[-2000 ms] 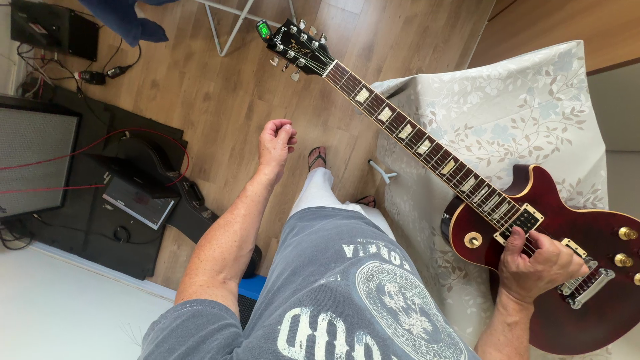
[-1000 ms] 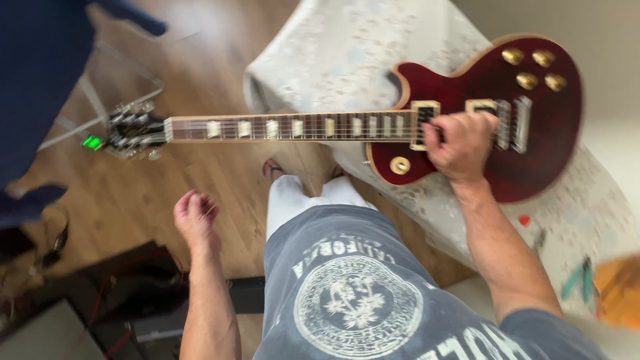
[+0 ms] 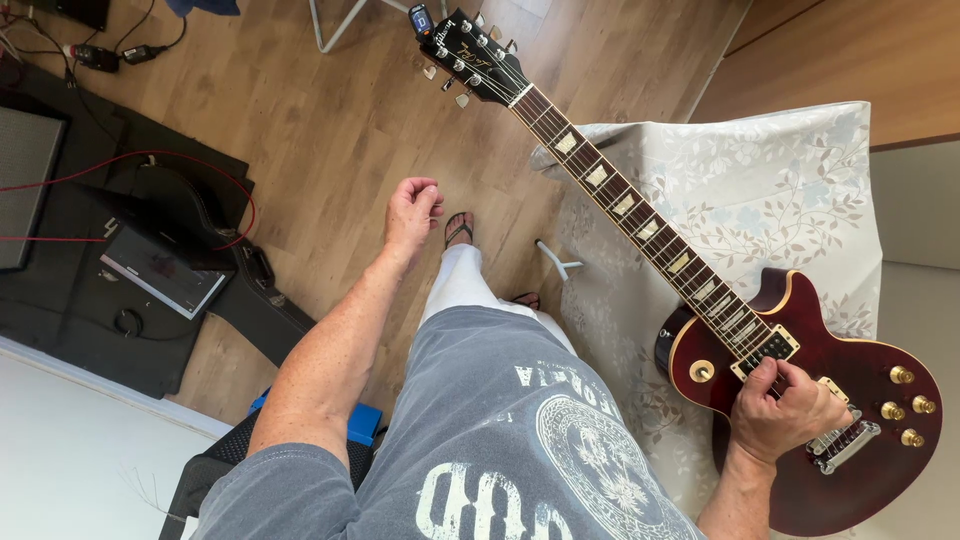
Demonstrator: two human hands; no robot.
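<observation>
A dark red electric guitar [image 3: 847, 450] with a single-cutaway body lies face up, its body over a cloth-covered table and its neck [image 3: 637, 214] reaching to the upper left. Clipped to the headstock [image 3: 476, 56] is a small electronic tuner [image 3: 421, 22] with a lit display. My right hand [image 3: 784, 409] is at the strings between the two pickups, thumb and index finger brought together; whether a pick is between them is hidden. Well left of the neck, my left hand [image 3: 414, 214] hangs in the air over the floor, fingers curled in, with nothing visible in it.
A floral tablecloth [image 3: 750, 187] drapes under the guitar, near a white metal leg [image 3: 559, 262]. At left, a laptop [image 3: 165, 262] rests on a black guitar case [image 3: 262, 322], with a red cable [image 3: 187, 156], an amplifier [image 3: 26, 187] and power adapters [image 3: 94, 56] around it.
The tuner's display glowed green in the earlier frames and now looks dark blue. My right hand stays at the strings near the pickups. The view has swung strongly and back.
</observation>
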